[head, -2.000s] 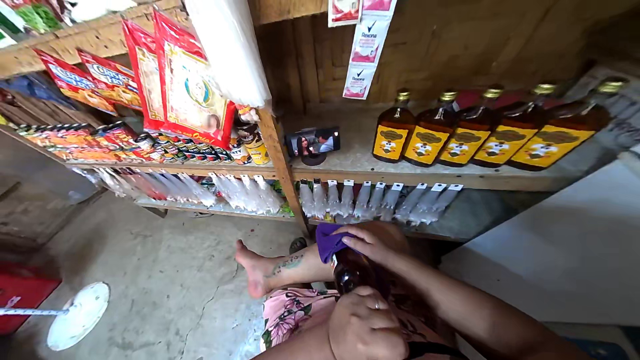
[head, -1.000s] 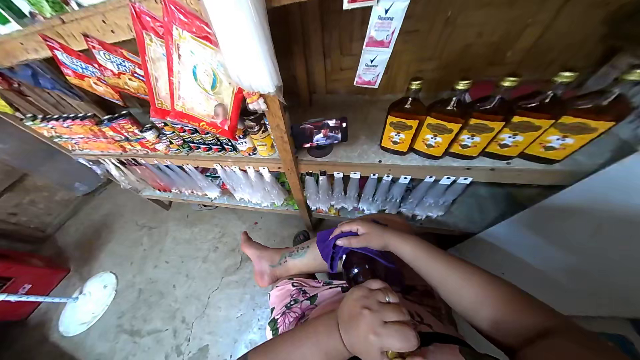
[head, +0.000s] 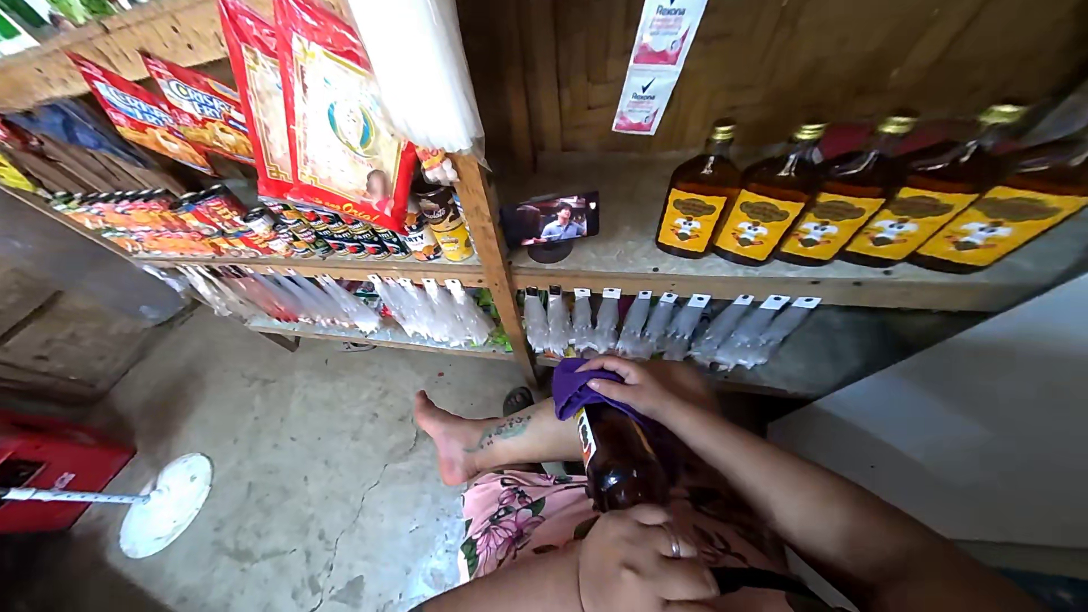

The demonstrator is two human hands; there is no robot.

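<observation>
A dark brown glass bottle (head: 625, 463) lies slanted over my lap, a strip of its label (head: 586, 435) showing on the left side. My left hand (head: 648, 557), with a ring on one finger, is closed around the near end of the bottle and hides that end. At the far end my right hand (head: 625, 387) presses a bunched purple cloth (head: 574, 393) against the glass, its fingers curled over the cloth. The cloth and hand cover the far end of the bottle.
Several capped bottles with yellow labels (head: 761, 217) stand on the wooden shelf (head: 612, 276) ahead. A phone (head: 557, 219) leans beside the post (head: 484, 212). Plastic bags (head: 637, 327) hang below. Cans and snack packs fill the left shelves. A white panel (head: 952, 425) stands at right.
A strip of label now shows on the bottle's left side, where one second ago none was plain. Both hands keep their places on the bottle and cloth.
</observation>
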